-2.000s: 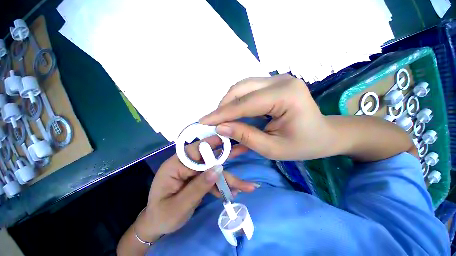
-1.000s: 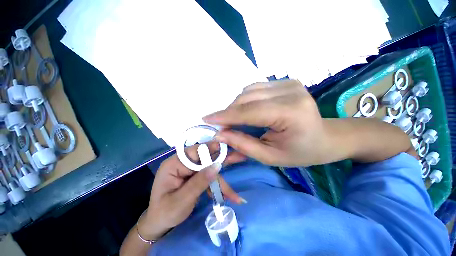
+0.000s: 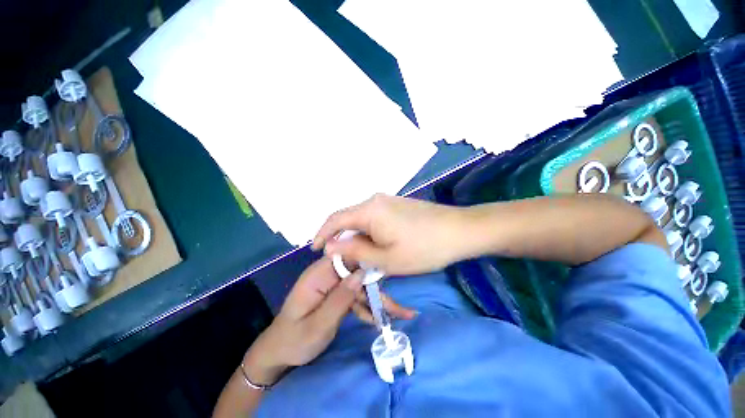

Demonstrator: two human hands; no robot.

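Observation:
A white ring-ended plastic part [image 3: 376, 304] is held in front of my body, pronged cup end down toward me. My left hand [image 3: 306, 314] grips it at the joint of ring and stem, thumb on top. My right hand [image 3: 392, 235] lies over the ring head, fingertips on its upper left rim, hiding much of the ring. Whether a thin film or sticker is under my right fingertips cannot be told.
White sheets in two fanned stacks [image 3: 269, 106] lie on the dark green bench [image 3: 214, 260]. Rows of similar parts lie on cardboard [image 3: 155, 237] at left. A green crate [image 3: 564, 155], film-wrapped, holds more parts at right, beside a blue crate [image 3: 729, 90].
My right hand has moved down and left, from pinching the ring's upper edge to covering the ring. The cup end has shifted slightly right. The view has shifted, so bench items appear further right.

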